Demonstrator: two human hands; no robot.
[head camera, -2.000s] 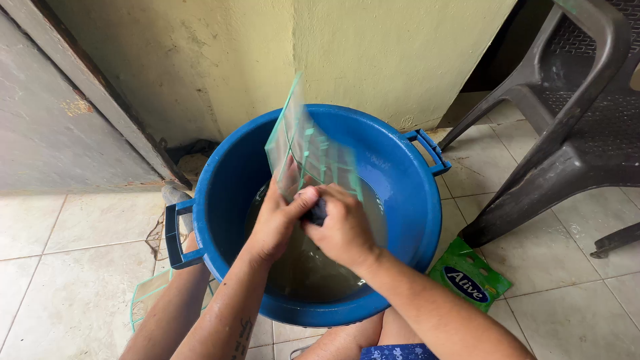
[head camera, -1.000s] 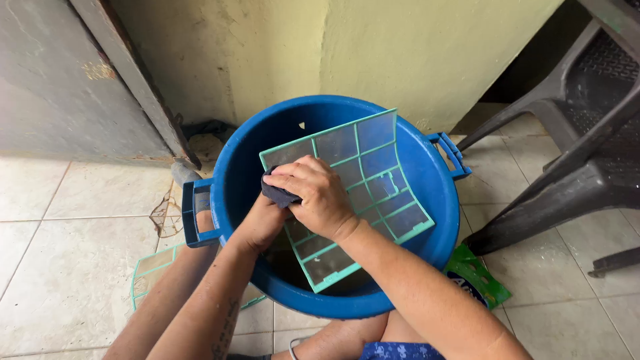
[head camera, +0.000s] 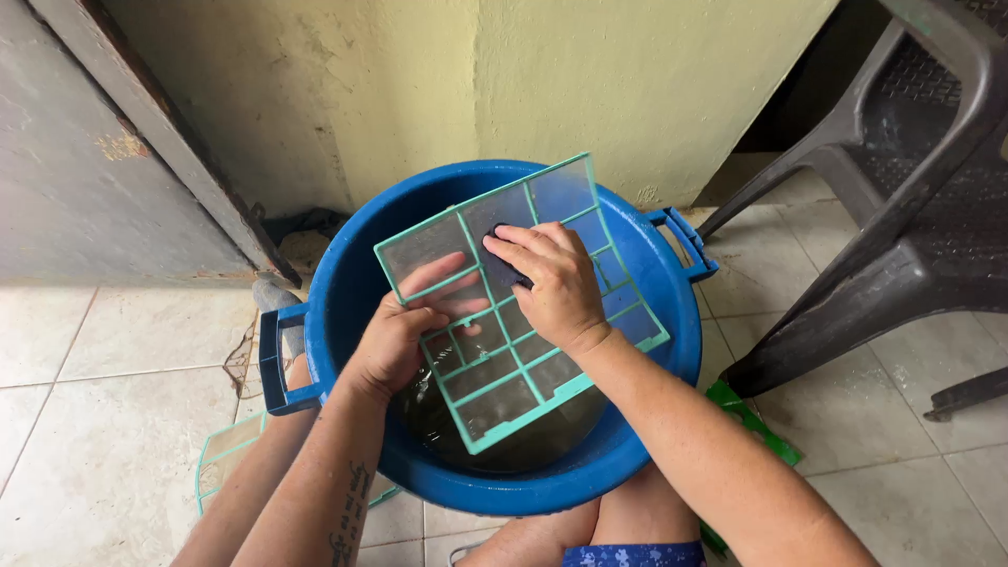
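A mesh air filter screen with a turquoise plastic frame (head camera: 516, 366) is tilted over a round blue plastic tub (head camera: 504, 500). My left hand (head camera: 413, 323) grips the screen's left edge, thumb on the near face and fingers showing through the mesh behind it. With my right hand (head camera: 555, 279) I press a dark cloth (head camera: 508, 264) on the upper middle of the mesh. Murky water (head camera: 543, 441) lies in the bottom of the tub, below the screen.
A second turquoise-framed screen (head camera: 228, 449) lies on the tiled floor at the left, partly behind my leg. A dark plastic chair (head camera: 890, 268) stands at the right, with a green packet (head camera: 752, 425) by its leg. A wall and a grey door (head camera: 102, 157) are behind the tub.
The two hands, together at the cloth one second ago, are now apart: the left holds the screen's left edge, the right has the cloth on the mesh. The screen has turned to face the view since two seconds ago.
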